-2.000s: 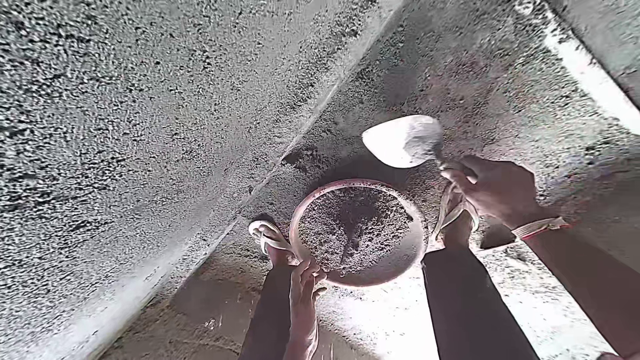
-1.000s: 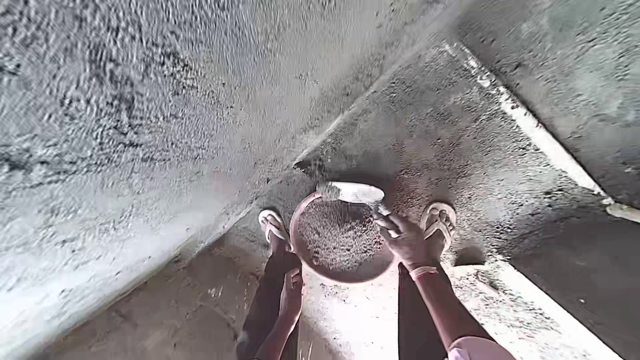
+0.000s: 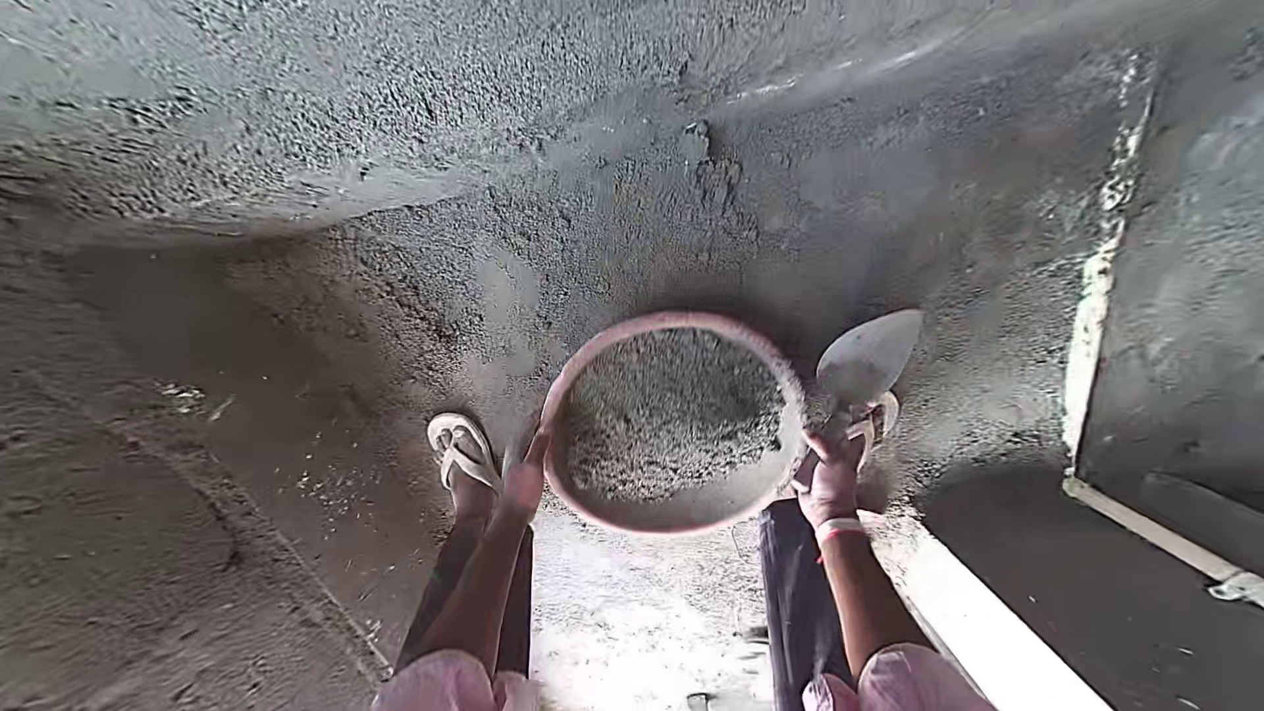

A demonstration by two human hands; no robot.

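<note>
A round pan with a reddish rim (image 3: pixel 681 320) holds grey mortar (image 3: pixel 671 415) and is between my two feet. At its left side, my left hand (image 3: pixel 523 474) grips the rim. My right hand (image 3: pixel 829 484) is at the pan's right edge and holds a pointing trowel (image 3: pixel 871 357) by its handle, which is mostly hidden by the fingers. The trowel's pointed blade, smeared with grey, is up and to the right, above my right foot.
Sandals are on both feet, the left sandal (image 3: pixel 462 449) beside the pan. A rough grey plastered wall (image 3: pixel 395 89) spans the top. On the right, a pale pipe (image 3: pixel 1150 528) runs along a dark surface.
My right hand and the trowel have moved from over the pan to its right edge. My left hand now grips the pan's left rim. The view has turned.
</note>
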